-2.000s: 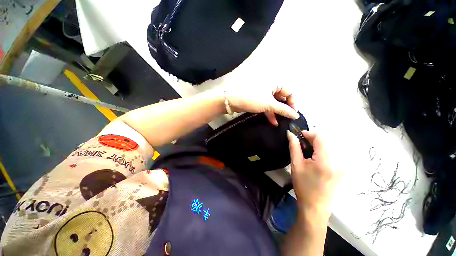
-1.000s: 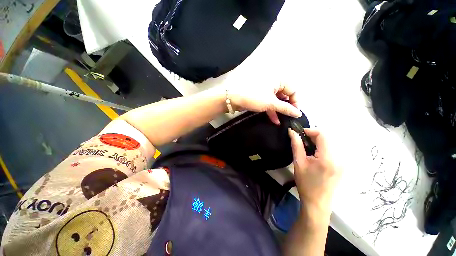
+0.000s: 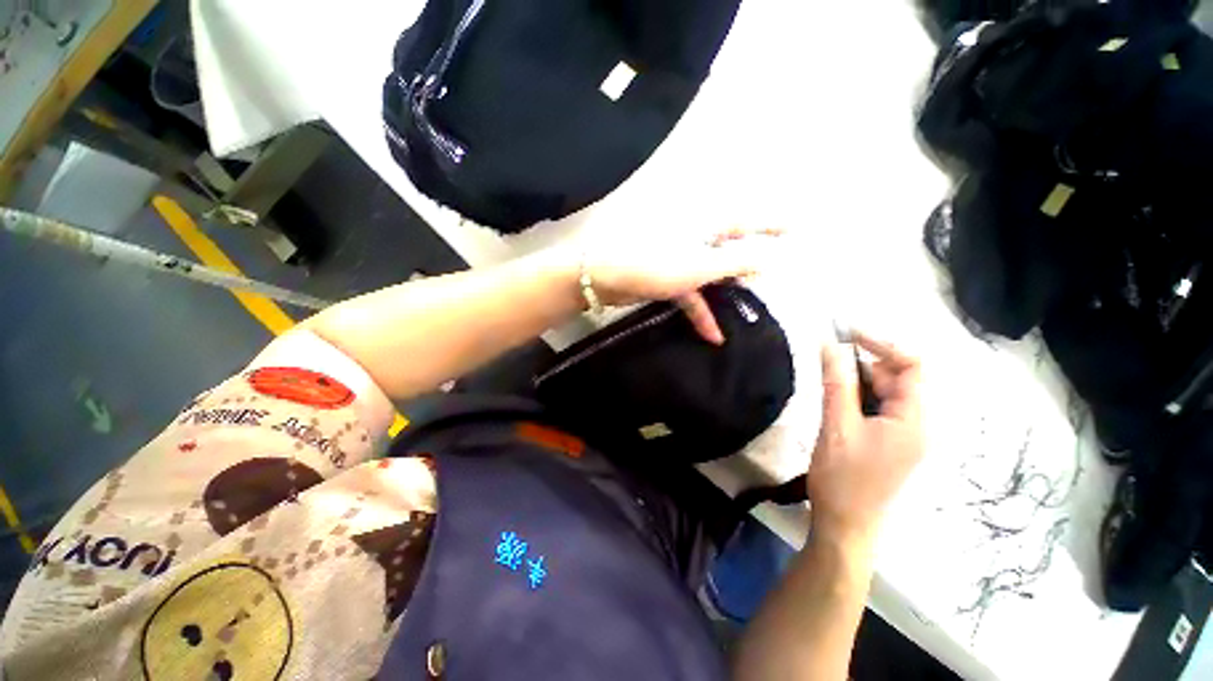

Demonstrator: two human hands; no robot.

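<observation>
A rounded black bag piece (image 3: 678, 379) lies at the near table edge, against the apron, with a pale zipper line and a small cream sticker. My left hand (image 3: 685, 277) rests on its upper rim, thumb on the fabric and fingers beyond the edge. My right hand (image 3: 871, 419) is off the piece to its right. It holds small dark thread snips (image 3: 867, 389), mostly hidden in the palm, with the tip near the fingertips.
Another black piece (image 3: 559, 113) with a sticker lies on the white table (image 3: 811, 146) at the back. A large heap of black pieces (image 3: 1064, 266) fills the right side. Tangled thread clippings (image 3: 1018, 512) lie right of my right hand.
My right hand with the snips has moved right, away from the piece's end. My left hand has shifted slightly left and its fingers have straightened. More of the piece's rounded end shows.
</observation>
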